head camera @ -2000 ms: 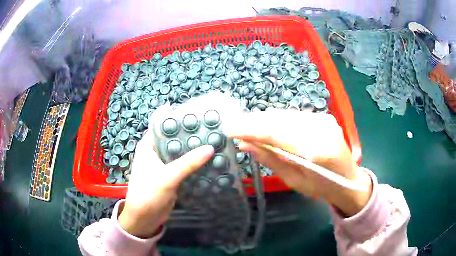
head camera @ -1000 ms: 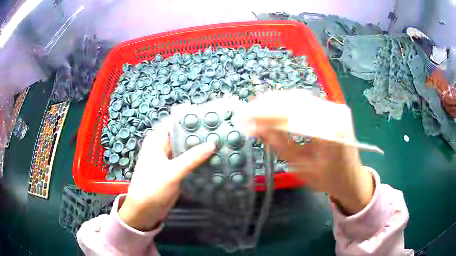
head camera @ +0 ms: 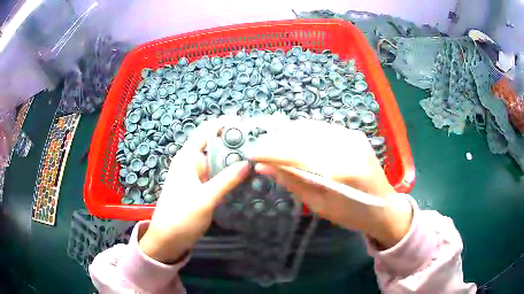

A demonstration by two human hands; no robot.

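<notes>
My bare left hand [head camera: 187,192] holds a grey-green moulded rubber sheet [head camera: 258,204] with rows of raised round domes, its thumb on top. The sheet's lower part hangs blurred below the basket's near rim. My right hand [head camera: 327,163] meets the sheet beside the left thumb, with a slim pale tool [head camera: 339,186] in its grip; the tool's tip is hidden at the fingers. Behind the hands, a red plastic basket [head camera: 109,212] holds a heap of loose grey-green rubber caps [head camera: 230,86].
Limp grey-green rubber sheets [head camera: 448,80] lie at the right rear. A darker rubber heap [head camera: 86,80] is at the left rear. A patterned orange strip [head camera: 54,169] lies at the left. A holed web [head camera: 95,235] lies at the basket's near left. A small white bit [head camera: 469,155] lies on the green table.
The right hand and tool have come back in to the sheet beside the left thumb. The left hand has turned the sheet, and fewer domes show above the thumb.
</notes>
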